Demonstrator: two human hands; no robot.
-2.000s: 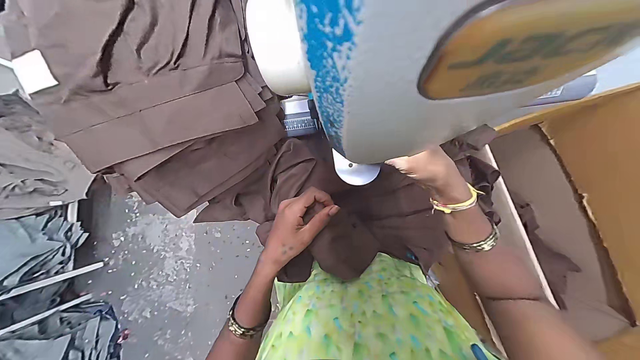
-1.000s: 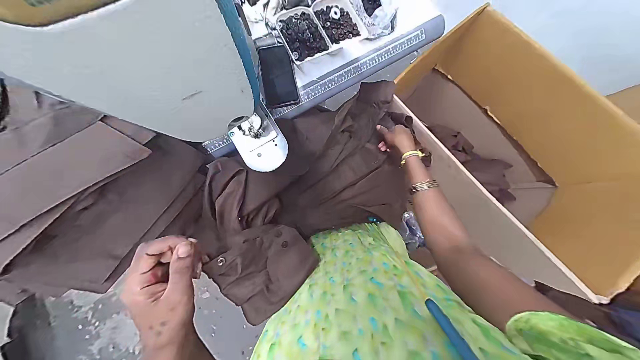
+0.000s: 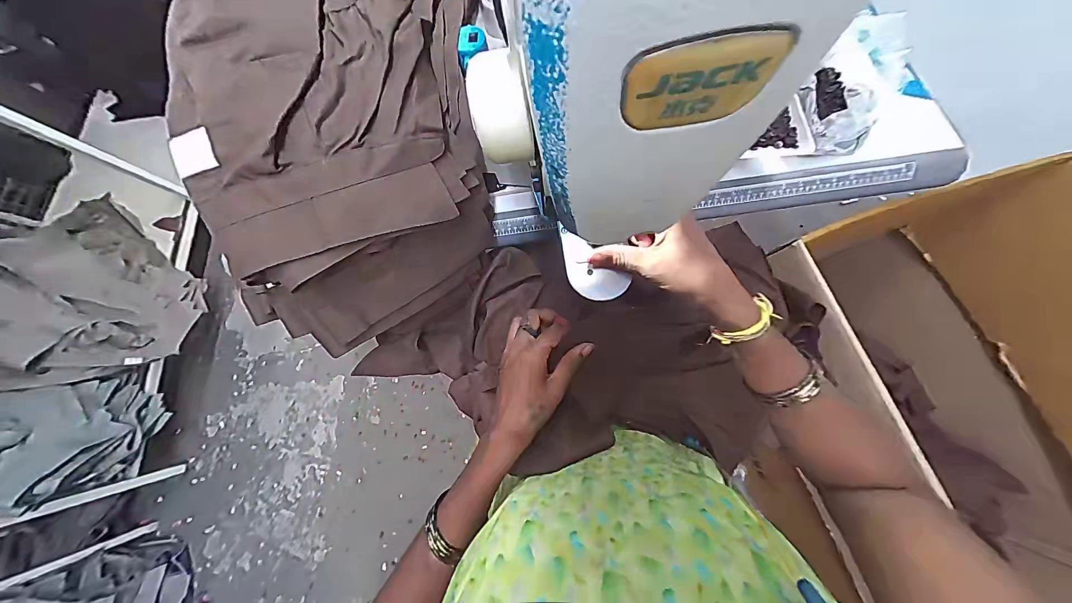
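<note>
A Jack industrial sewing machine (image 3: 620,167) fills the top middle, its white rounded guard (image 3: 596,280) low at the front. Brown fabric (image 3: 662,360) lies bunched beneath the guard and over my lap. My left hand (image 3: 536,377) rests on this fabric, fingers curled; whether they pinch it I cannot tell. My right hand (image 3: 670,264) is at the head's lower end, its thumb against the guard and the other fingers partly hidden behind. Whether it holds anything is hidden. Folded brown garments (image 3: 335,201) are piled left of the machine.
An open cardboard box (image 3: 988,243) with brown fabric inside stands at the right. Trays of dark buttons (image 3: 783,130) sit on the white machine table (image 3: 913,142), which has a ruler edge. Grey garments (image 3: 92,293) lie on a metal-framed rack at the left.
My left hand has come from the left onto the brown fabric. My right hand has moved from the fabric near the box to the guard. The view has swung left.
</note>
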